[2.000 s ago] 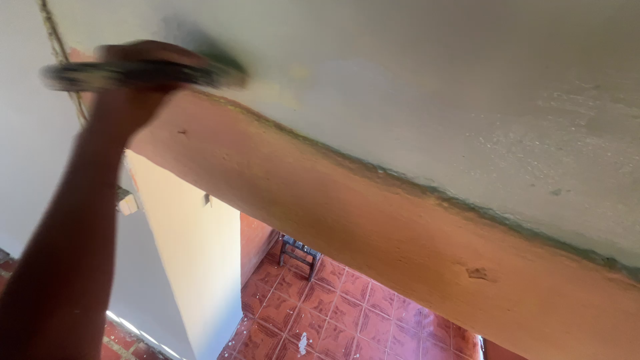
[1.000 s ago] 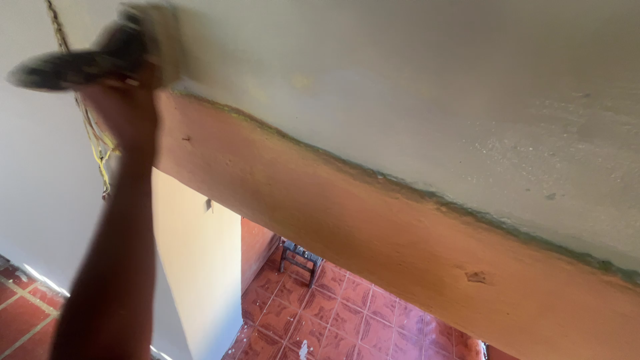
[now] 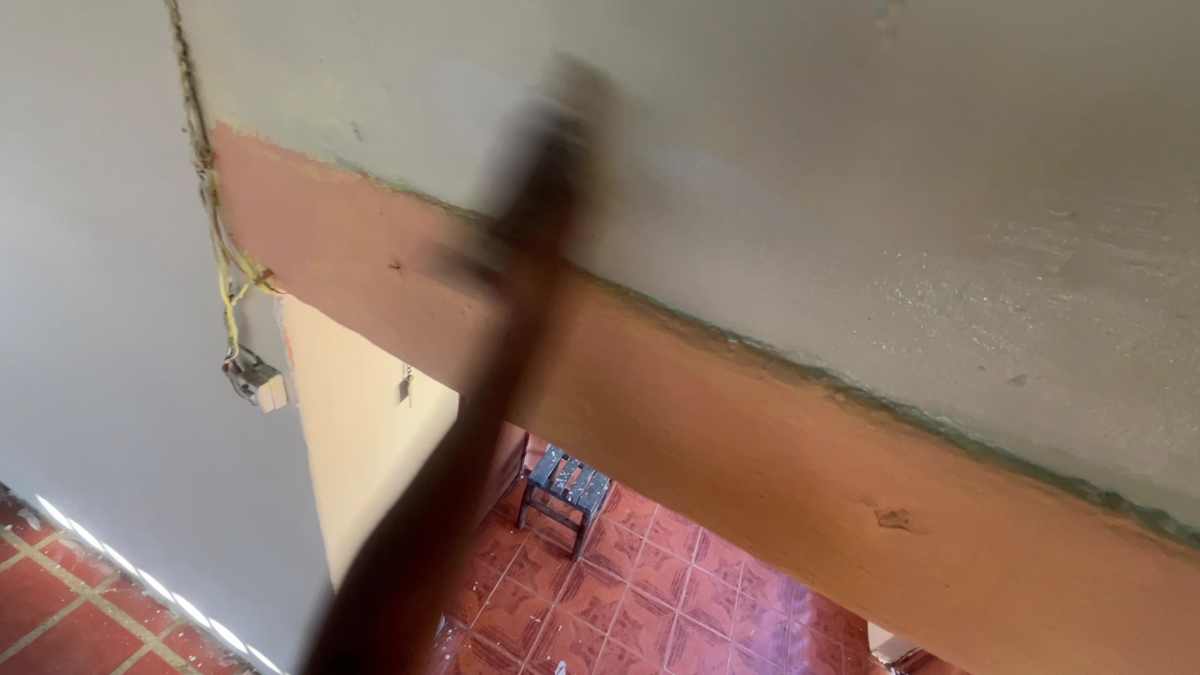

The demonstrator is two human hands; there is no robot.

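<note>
My left hand (image 3: 530, 248), strongly blurred, reaches up from the bottom edge in front of the beam. It grips a dark hand tool (image 3: 553, 141), whose kind the blur hides. The tool's far end lies over the grey-green wall (image 3: 797, 169), just above its rough joint with the orange-painted beam (image 3: 694, 384); whether it touches the wall cannot be told. No part of my right hand shows.
Loose wires (image 3: 220, 234) run down the left corner to a hanging electrical box (image 3: 258, 380). A small object hangs on the cream wall (image 3: 356, 394). Below, a paint-spattered stool (image 3: 567, 483) stands on red floor tiles (image 3: 647, 572).
My left hand has moved right along the beam's upper edge with the tool, away from the corner with the wires. The hanging electrical box, hidden behind the arm one second ago, now shows.
</note>
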